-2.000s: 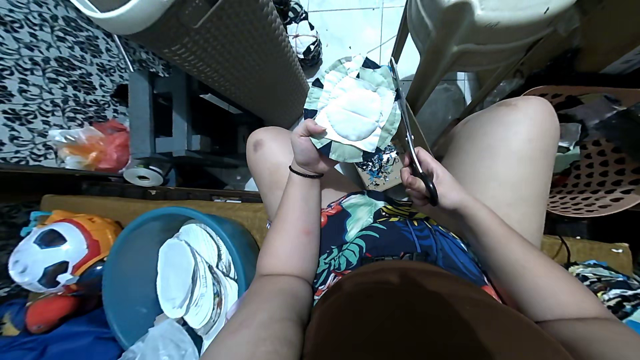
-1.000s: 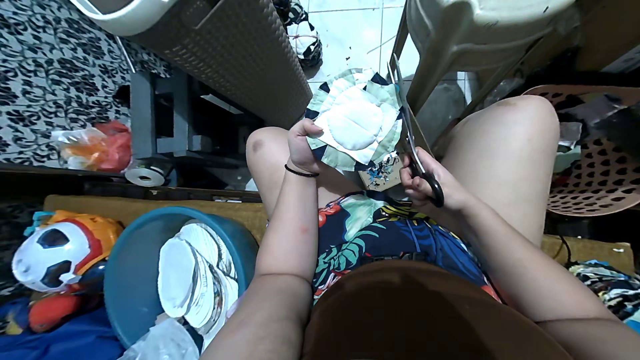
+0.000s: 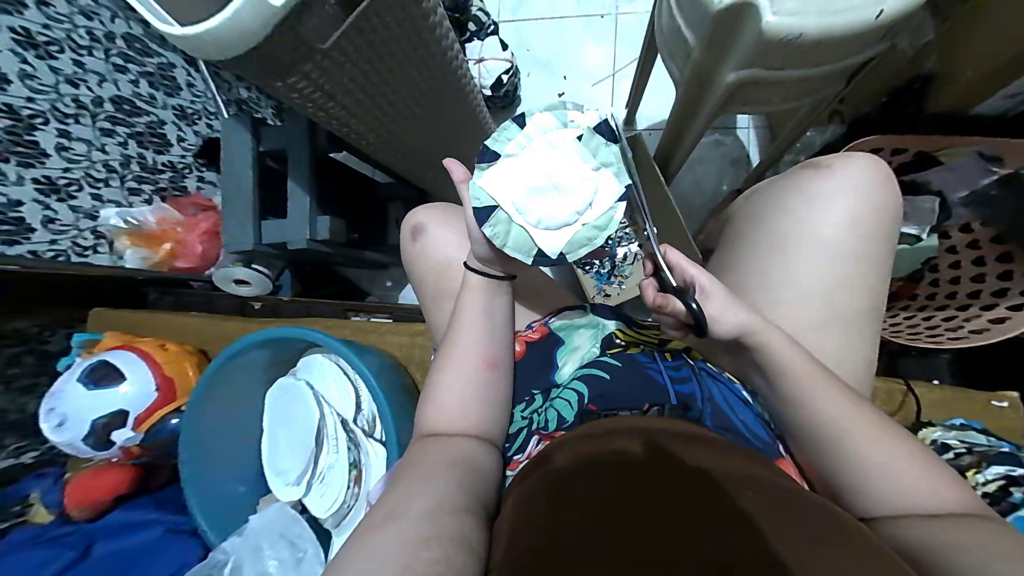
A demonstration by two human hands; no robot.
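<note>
My left hand (image 3: 480, 232) holds a round layered fabric piece (image 3: 552, 188) from its left side and from beneath, the thumb standing clear of the cloth. The piece has a white middle and a ring of pale green and dark patches. In my right hand (image 3: 680, 296) is a pair of scissors with black handles (image 3: 652, 232), its blades pointing up along the right edge of the cloth. Whether the blades touch the cloth cannot be told. Below the cloth, between my knees, lies a box with small fabric scraps (image 3: 614, 268).
A blue tub (image 3: 200, 432) with stacked white oval fabric pieces (image 3: 308, 436) stands at my left, beside a soccer-ball toy (image 3: 104, 400). A plastic chair (image 3: 720, 80) and a woven-pattern bin (image 3: 392, 88) stand ahead. At the right is a pink perforated basket (image 3: 960, 280) with cloth.
The fabric piece has been turned in my left hand, whose thumb has come off its face. My right hand has stayed nearly in place with the scissors.
</note>
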